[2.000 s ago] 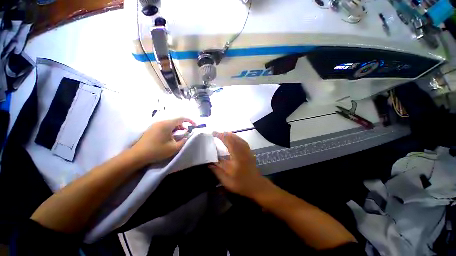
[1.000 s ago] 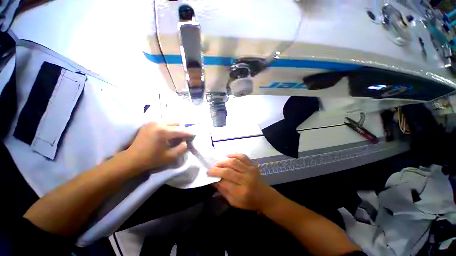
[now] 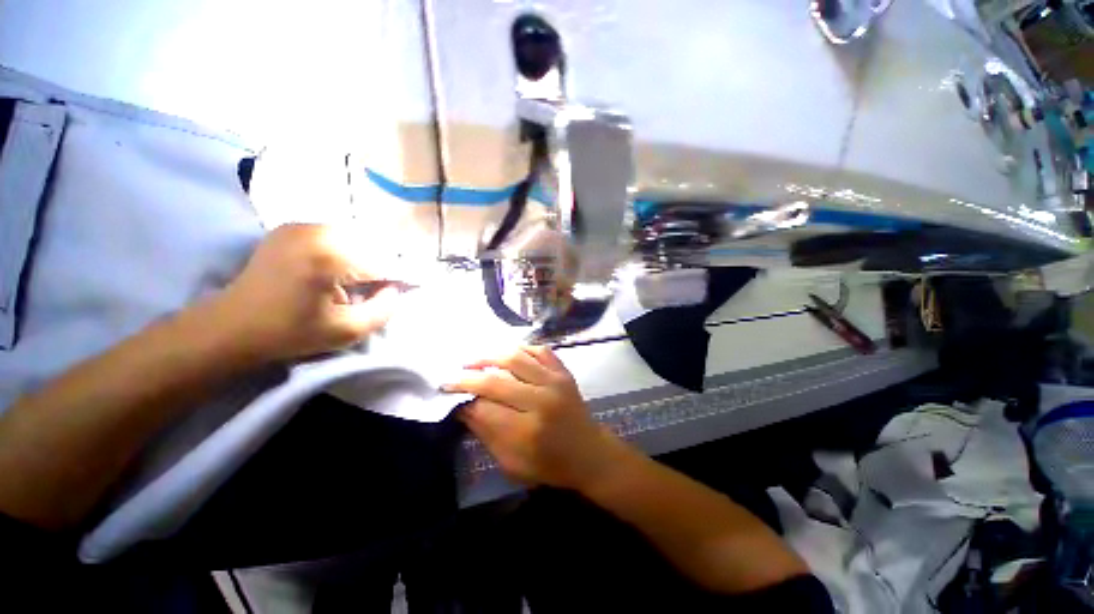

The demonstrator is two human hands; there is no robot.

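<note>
A light grey panel point(image 3: 132, 228) lies left of the sewing machine point(image 3: 732, 132) and runs under my hands, its near part folded over the front edge. My left hand point(image 3: 300, 294) pinches the cloth left of the needle area, fingertips in the lamp glare. My right hand point(image 3: 528, 414) grips the cloth's near edge between thumb and fingers, just in front of the machine head. The needle and presser foot are hidden by the head's end and glare. A pocket flap point(image 3: 24, 198) shows at the left rim, cut off.
A black cut piece point(image 3: 681, 336) lies under the machine arm. Thread snips point(image 3: 842, 324) lie right of it. A grey printed scale point(image 3: 720, 396) edges the table. Crumpled grey scraps point(image 3: 912, 480) are at the lower right, beside a bluish mesh-like item point(image 3: 1068, 450).
The view has moved closer to the machine head, which now looks larger. The pocket flap has shifted to the left rim. Both hands still hold the cloth, the left farther from the right.
</note>
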